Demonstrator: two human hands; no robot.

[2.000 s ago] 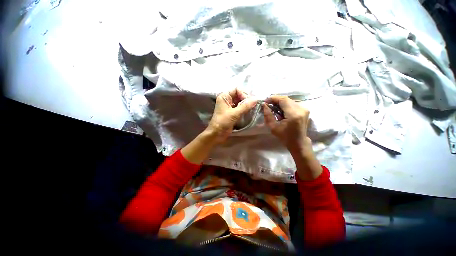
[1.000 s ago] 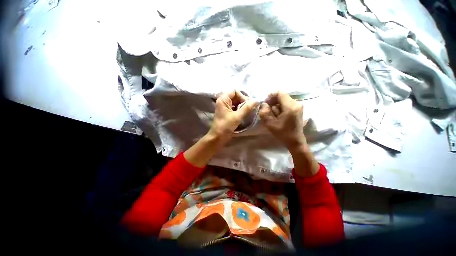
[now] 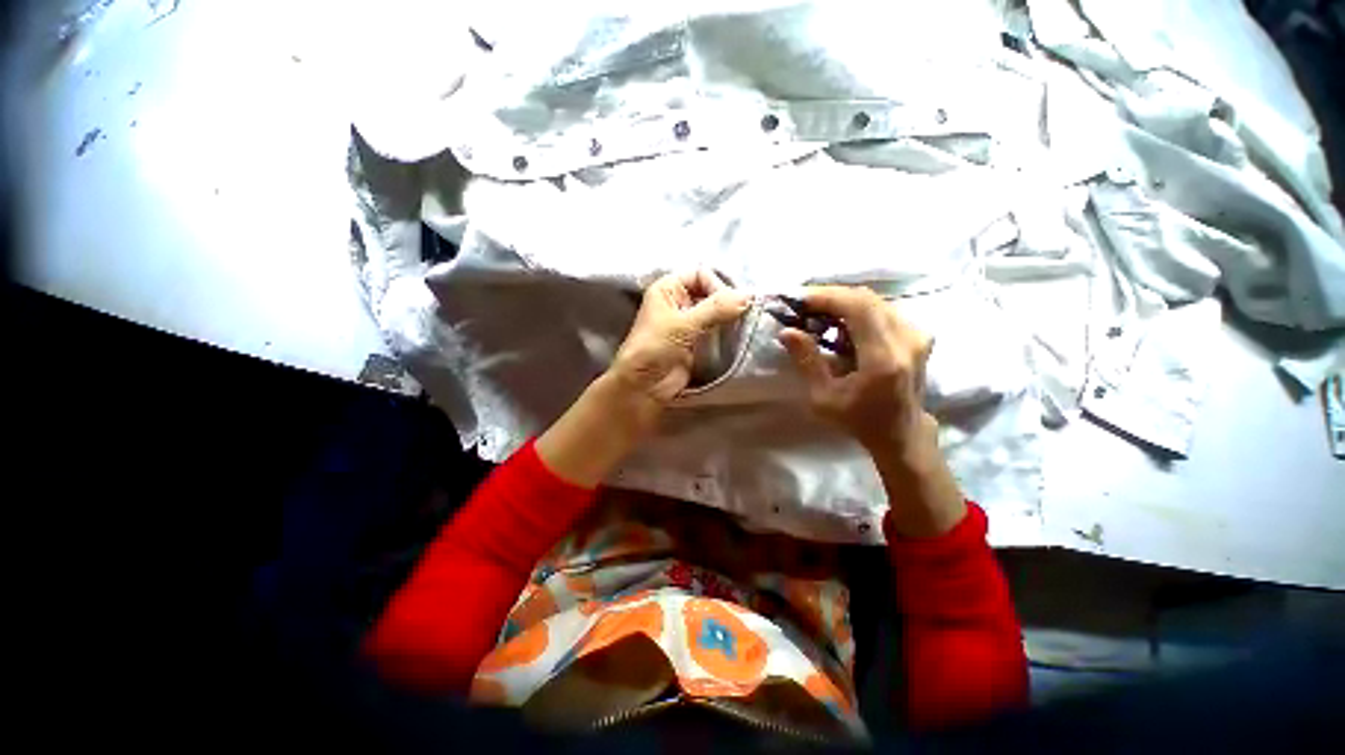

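Note:
A pale jacket [image 3: 561,339] lies spread in front of me, its lower edge along the table's near edge. Its button placket [image 3: 634,145] with a row of dark dots runs across above my hands. My left hand [image 3: 674,342] pinches a small raised piece of the jacket, with a curved stitched edge, between thumb and fingers. My right hand [image 3: 867,362] holds small dark thread snips [image 3: 810,320], their tips pointing left at the pinched edge beside my left fingertips. Whether the blades touch the cloth is too small to tell.
The white table [image 3: 192,207] has a curved near edge and some dark specks at left. A pile of pale garments [image 3: 1232,192] lies at the right. A cuff [image 3: 1143,387] with dark dots lies at the right near the edge. My apron [image 3: 664,627] is below.
My right hand has opened out and shifted slightly right, and the dark snips show again between its fingers. My left hand keeps its pinch on the cloth in nearly the same place.

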